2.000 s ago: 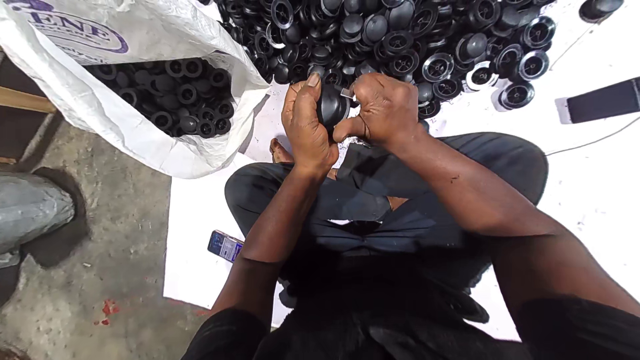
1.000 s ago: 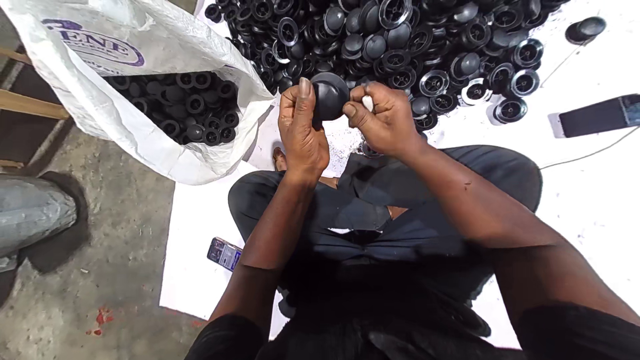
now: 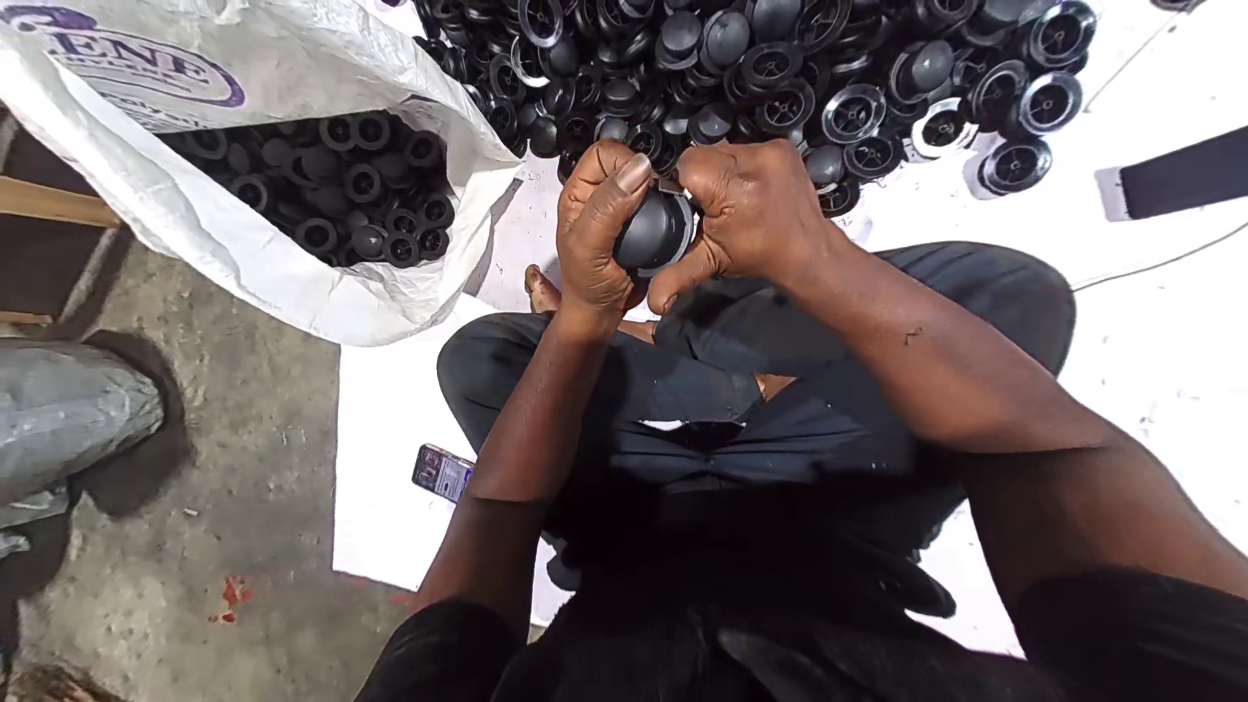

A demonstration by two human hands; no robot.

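Observation:
My left hand (image 3: 600,229) grips a round black domed plastic part (image 3: 653,232) from its left side, thumb at the top. On the part's right side is my right hand (image 3: 746,214), fingers curled at its rim around something small and pale or metallic, too hidden to name. A light edge shows along the rim between the hands. Just beyond them lies a heap of similar black round parts (image 3: 770,63), some dome up, others showing a spoked underside.
An open white woven sack (image 3: 390,312) with more black parts stands at left. A phone (image 3: 441,472) lies by my left knee, and a dark flat object (image 3: 1185,175) with a cable nearby lies at right. A grey bundle (image 3: 73,419) rests on the concrete floor.
My right hand has closed in against the rim of the black part, where a second ago it was pinched beside it. The part's dome has turned in my left hand.

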